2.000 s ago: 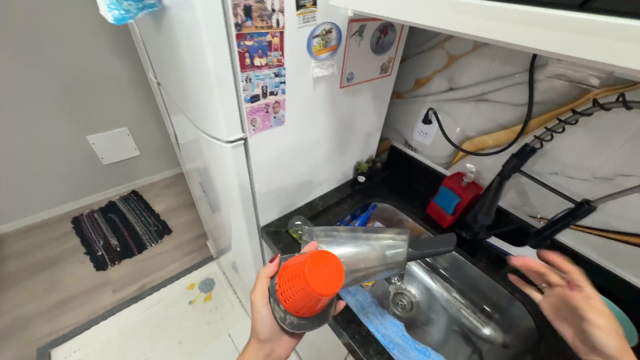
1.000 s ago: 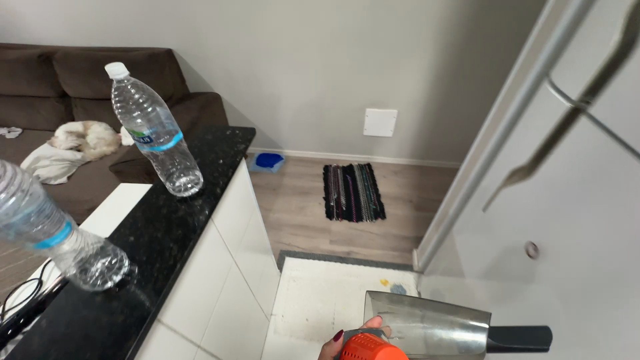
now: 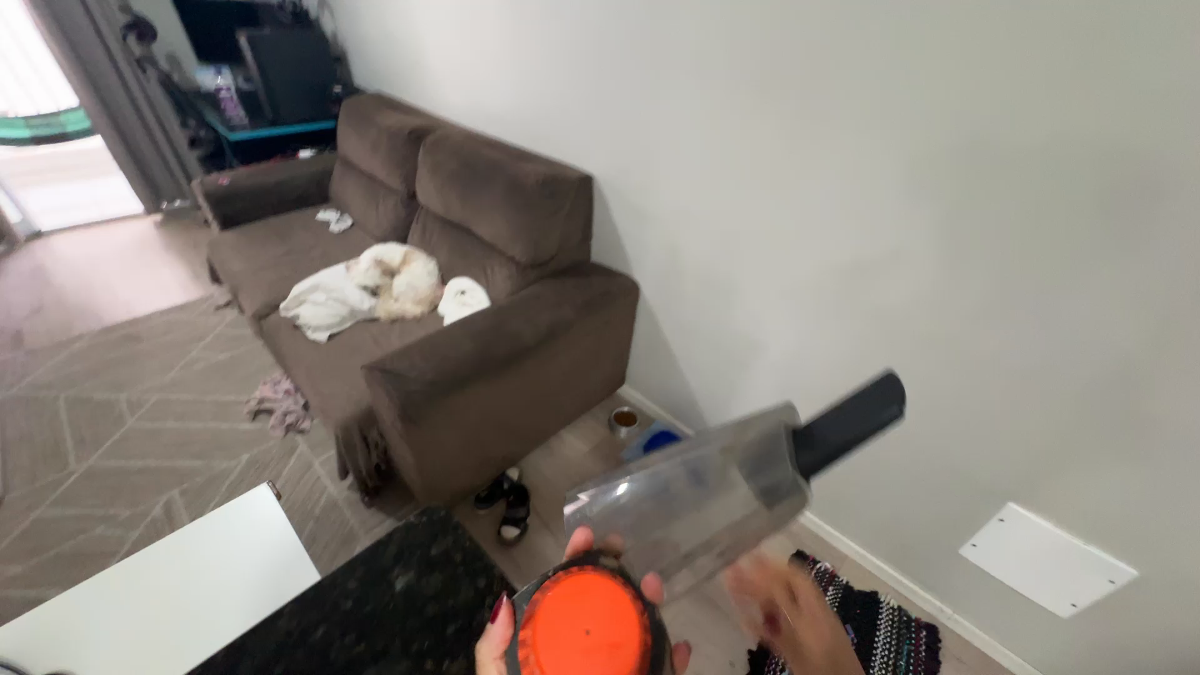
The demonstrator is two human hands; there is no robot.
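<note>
My left hand (image 3: pixel 497 637), with dark red nails, grips an orange filter cup (image 3: pixel 586 623) with a dark rim at the bottom middle. Fingers of that same hand also rest against a clear plastic container (image 3: pixel 694 497), which looks like a handheld vacuum's dust bin and has a black nozzle (image 3: pixel 851 422) pointing up and right. Just below and right of the container is my right hand (image 3: pixel 792 609), blurred; whether it touches the container cannot be told.
A black granite counter (image 3: pixel 375 600) lies at lower left, beside a white surface (image 3: pixel 169 572). Beyond stand a brown sofa (image 3: pixel 506 394) with a curled white dog (image 3: pixel 398 277), sandals (image 3: pixel 506 502) and pet bowls (image 3: pixel 623 420). A striped rug (image 3: pixel 881 614) lies on the floor at right.
The view has swung far left, from the sink and refrigerator to the sofa. The orange cup and clear container have stayed with my left hand. My right hand, unseen one second ago, is back in view.
</note>
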